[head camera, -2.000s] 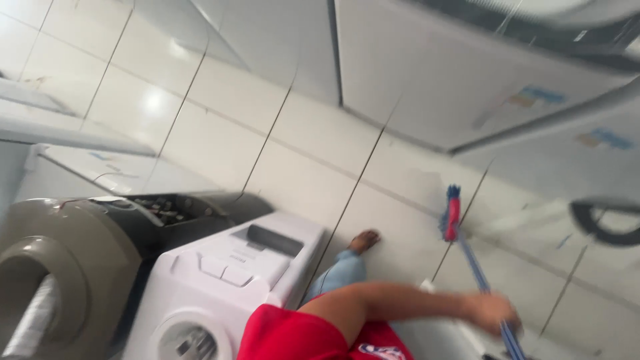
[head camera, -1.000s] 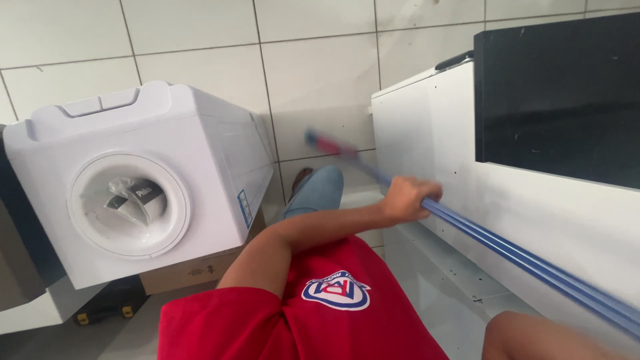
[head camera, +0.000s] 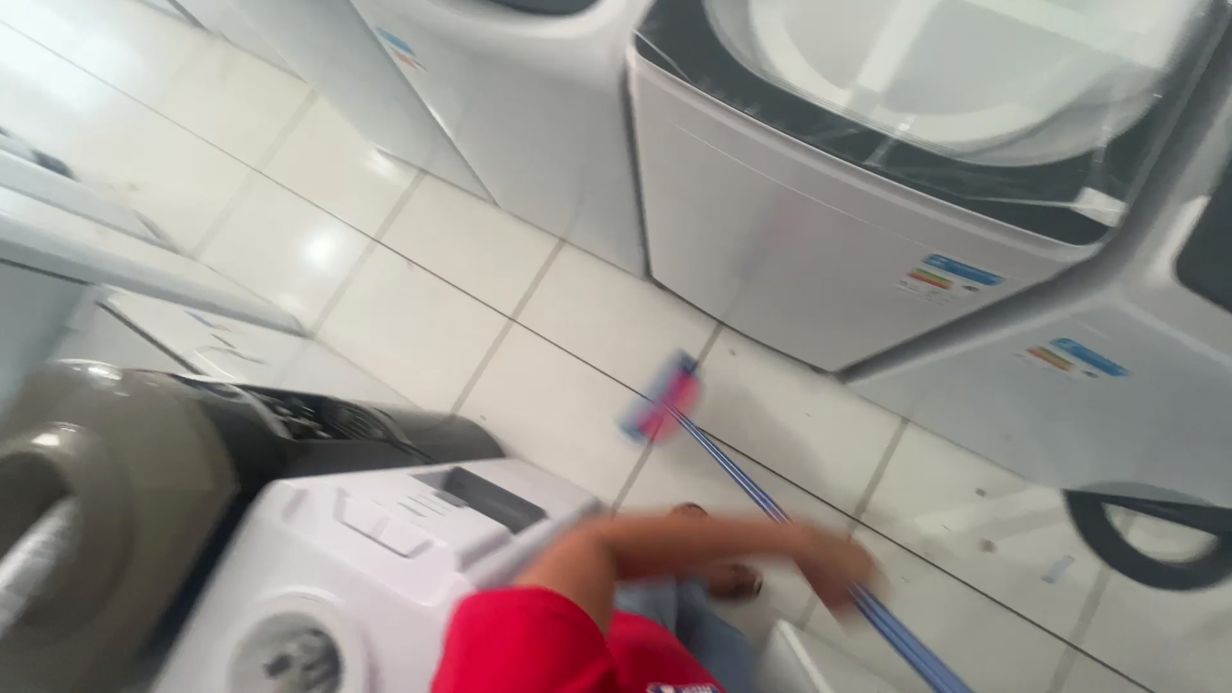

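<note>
My left hand (head camera: 839, 570), blurred, is closed around the blue striped handle of a floor broom (head camera: 736, 469). From the hand the handle slants up and left to a blurred blue and pink broom head (head camera: 664, 397), which is at the tiled floor (head camera: 568, 337). The lower end of the handle runs out of the frame at the bottom right. My right hand is outside the view. Small bits of debris (head camera: 1059, 570) lie on the tiles to the right of the handle.
White top-load washing machines (head camera: 770, 231) line the upper right side. At lower left stand a white appliance with a round opening (head camera: 423, 539) and a grey-brown one (head camera: 125, 481). A dark curved part (head camera: 1145, 568) juts over the floor at right.
The view has swung widely since one second ago, bringing the washing machines back into sight. My left hand still grips the broom handle throughout.
</note>
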